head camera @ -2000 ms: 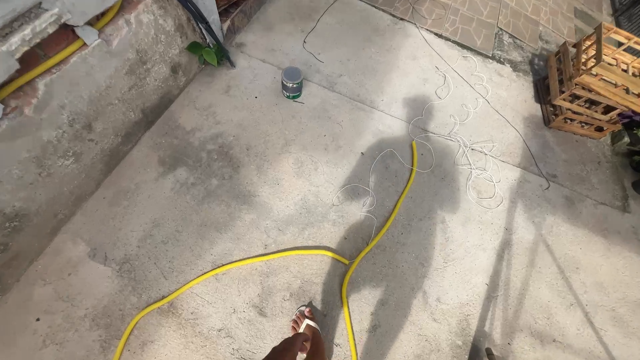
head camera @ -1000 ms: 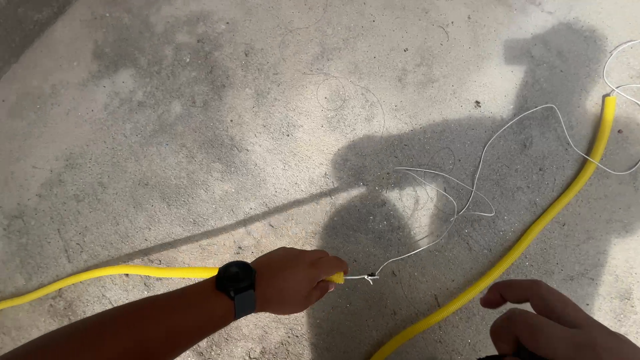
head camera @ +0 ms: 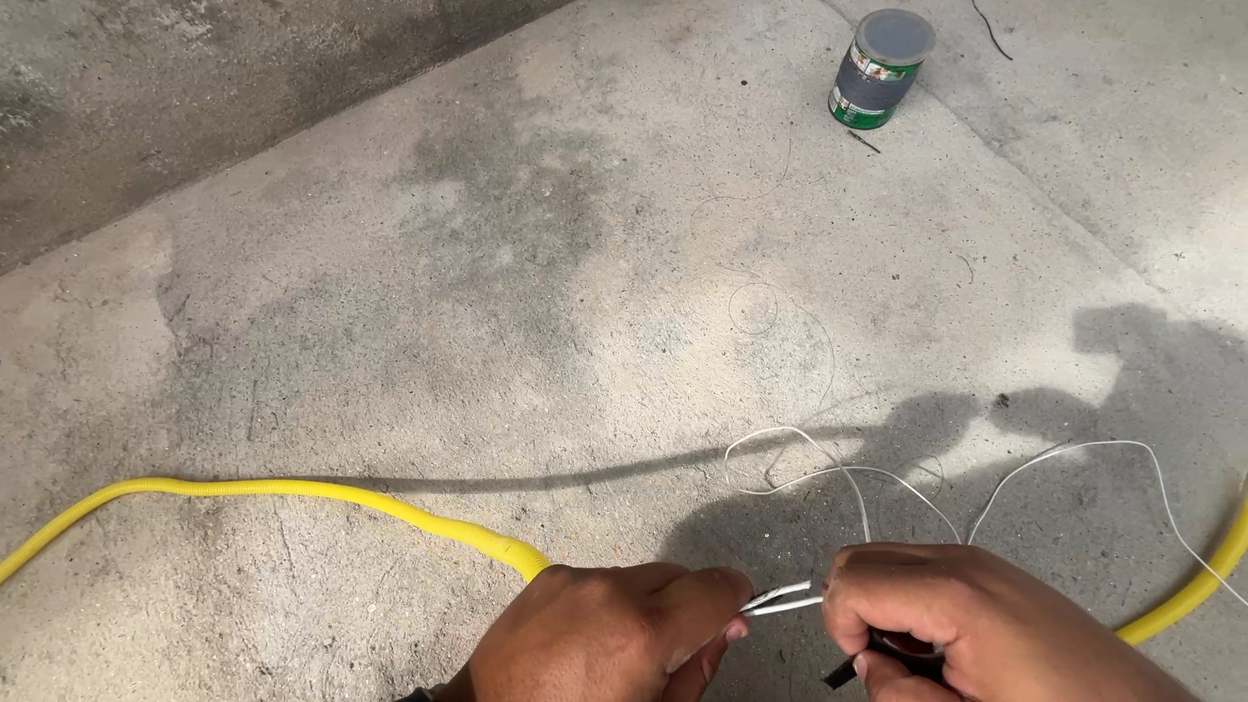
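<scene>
My left hand (head camera: 619,624), low in the view, closes around the end of a yellow corrugated conduit (head camera: 292,487) and pinches white wire (head camera: 780,607) between thumb and fingers. Two short lengths of that wire stick out to the right; the lower one reaches my right hand (head camera: 936,614). In my right hand is a dark object (head camera: 902,655), perhaps a roll of black tape, with a short black strip at its left; the fingers hide much of it. Thin white line (head camera: 1082,444) loops over the concrete beyond both hands and passes behind my right hand.
A green and grey can (head camera: 880,70) stands upright on the concrete floor at the upper right. A second stretch of yellow conduit (head camera: 1194,593) curves along the right edge. The base of a rough concrete wall (head camera: 244,68) runs across the upper left.
My left hand held the conduit end with my right hand apart and nothing visible in it; now my hands are close together and my right holds a dark object. The conduit has been lifted from the floor.
</scene>
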